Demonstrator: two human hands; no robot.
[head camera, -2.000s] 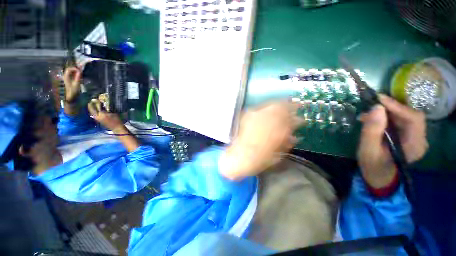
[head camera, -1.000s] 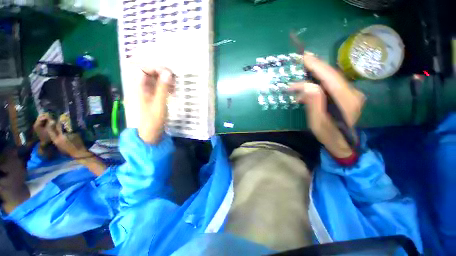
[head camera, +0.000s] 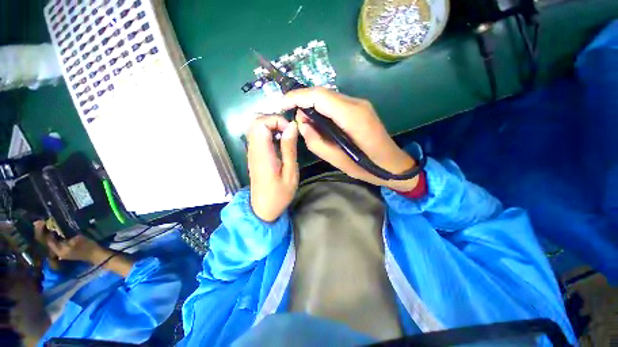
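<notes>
The soldering iron is black with a thin tip pointing up and left. My right hand is closed around its handle. The green and silver PCB panel lies on the green bench beyond my hands, partly hidden by the iron and my right hand. A small dark component is at its left edge. My left hand is just in front of the panel, thumb and forefinger close to my right fingers. Something tiny and dark shows at these fingertips, but I cannot tell whether it is held.
The white component tray with rows of dark parts lies at left. A round tub of silvery bits stands at the top right. Green-handled tool lies left of the tray. Another person's hands work at far left. Dark cables hang at upper right.
My left hand has left the tray and come beside my right hand at the panel. My right hand still holds the iron. The view has turned, shifting the bench items leftward.
</notes>
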